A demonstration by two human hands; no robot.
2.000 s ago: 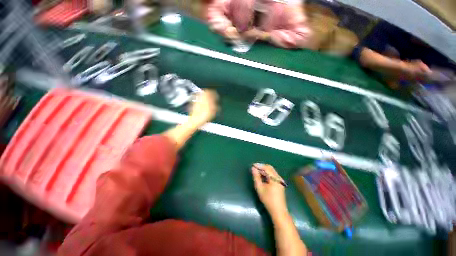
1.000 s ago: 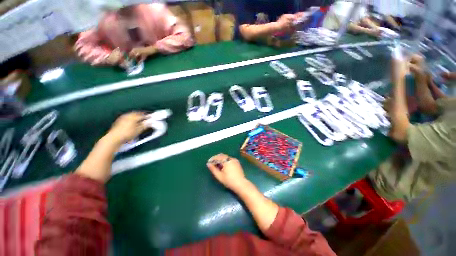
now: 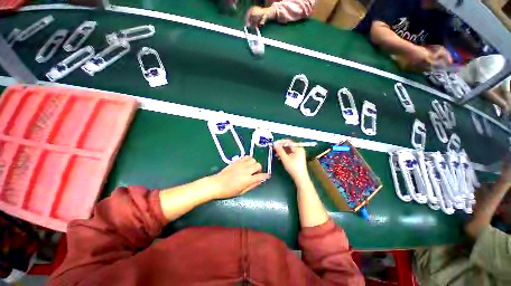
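Note:
My left hand [image 3: 241, 177] holds the lower end of a white oval frame [image 3: 262, 137] on the green worktop. The frame's blocky end, with a dark blue insert, points away from me. My right hand [image 3: 291, 157] holds a slim pale tool [image 3: 301, 144] like a pen, close to the insert. A second white frame [image 3: 227, 143] lies just left, its near end beside my left hand. The open brown parts box [image 3: 347, 173], with small red and blue parts, stands right of my right hand.
A pink-red compartment tray [image 3: 67, 153] is at left. White frames [image 3: 152, 70] lie scattered on the belt beyond the white rail [image 3: 185, 111]. A row of frames [image 3: 434, 179] stands right of the box. Other people's hands [image 3: 260, 17] work across the belt.
My left hand has come back from the belt to the worktop with frames. My right hand has moved up to one frame with the tool. The view has turned.

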